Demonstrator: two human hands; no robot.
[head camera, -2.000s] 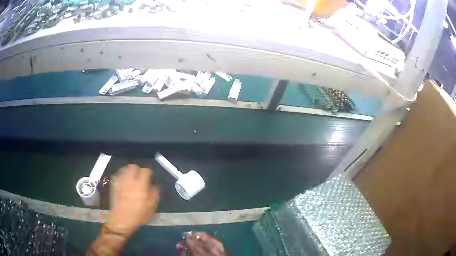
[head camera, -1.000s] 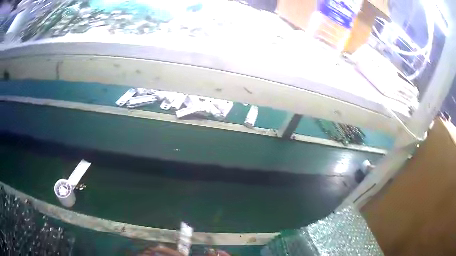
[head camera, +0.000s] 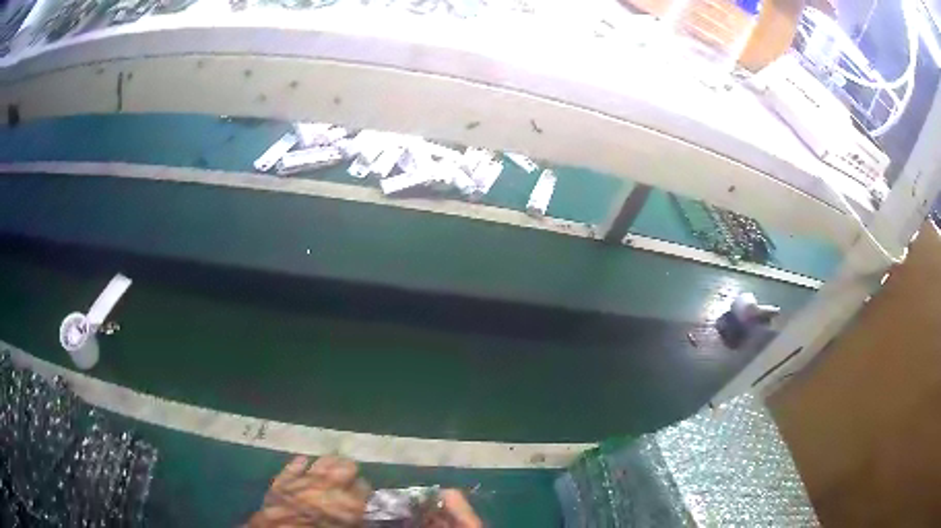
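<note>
My left hand (head camera: 312, 495) is at the bottom edge, its fingers at a small white and silver piece (head camera: 400, 503), likely part of a device housing. My right hand (head camera: 459, 509) is cut off by the bottom edge, with fingertips at the right side of the same piece. The piece's lower part is hidden or out of the picture. Another white device housing (head camera: 83, 341) lies on the dark green belt (head camera: 341, 356) at the left, its open handle pointing up and right, with tiny bits beside the joint.
White handle covers (head camera: 413, 165) are piled beyond the belt. Board strips (head camera: 731, 232) lie at the far right. Another white object (head camera: 750, 307) is on the belt's right end. A bubble-wrapped stack (head camera: 738, 469) and cardboard box (head camera: 877, 392) stand right. A glittering circuit-board heap (head camera: 72, 449) is at left.
The housing that lay mid-belt is gone from there, and my hands are together at the bottom edge with a piece. The left housing appears farther left. A white object has appeared at the belt's right end.
</note>
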